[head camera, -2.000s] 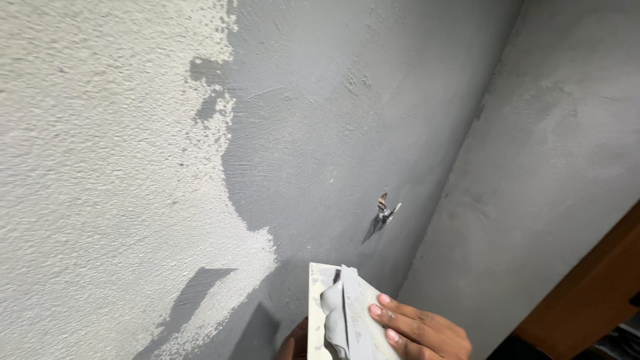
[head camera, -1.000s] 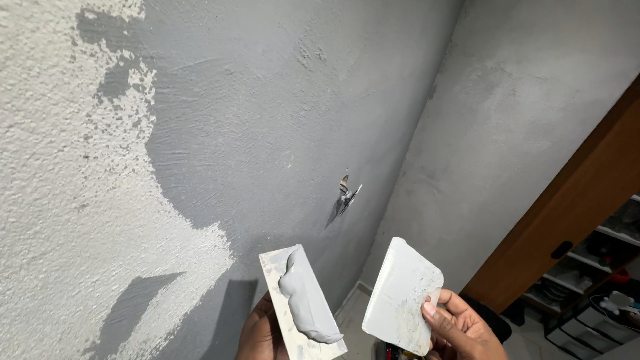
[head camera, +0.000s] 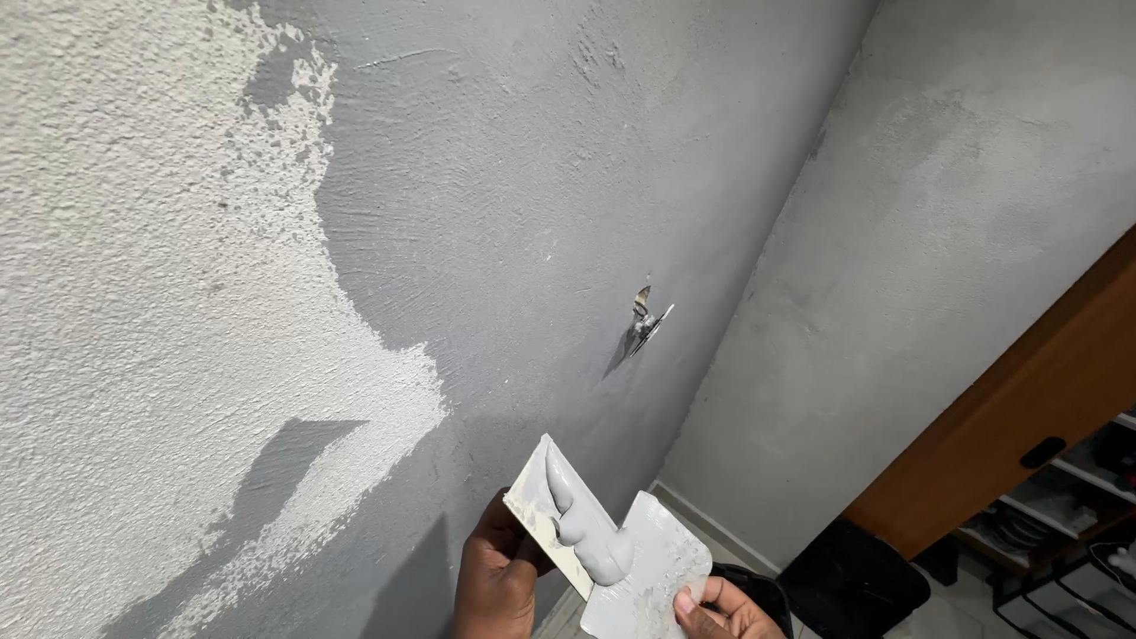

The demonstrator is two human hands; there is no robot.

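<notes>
My left hand (head camera: 499, 568) grips a narrow cream-coloured plastic spreader (head camera: 543, 524) from below, at the bottom centre. A thick ridge of grey plaster paste (head camera: 586, 532) lies along its face. In my right hand (head camera: 723, 612), between thumb and fingers, is a wider flat plastic spreader (head camera: 652, 564) smeared with grey; its left edge meets the paste and the narrow spreader. Beyond both hands, the wall carries a smooth grey coat (head camera: 497, 222) over rough white texture (head camera: 151, 293) at the left.
Wires and a metal piece (head camera: 648, 328) stick out of the grey wall. A second grey wall (head camera: 905, 240) meets it at a corner. At the right stand a wooden sliding door (head camera: 1003, 426), shelves (head camera: 1047, 501) with items and a black container (head camera: 856, 568) on the floor.
A second ago the two spreaders were apart; now the wider one touches the paste and the narrow one. Two seconds ago they overlapped.
</notes>
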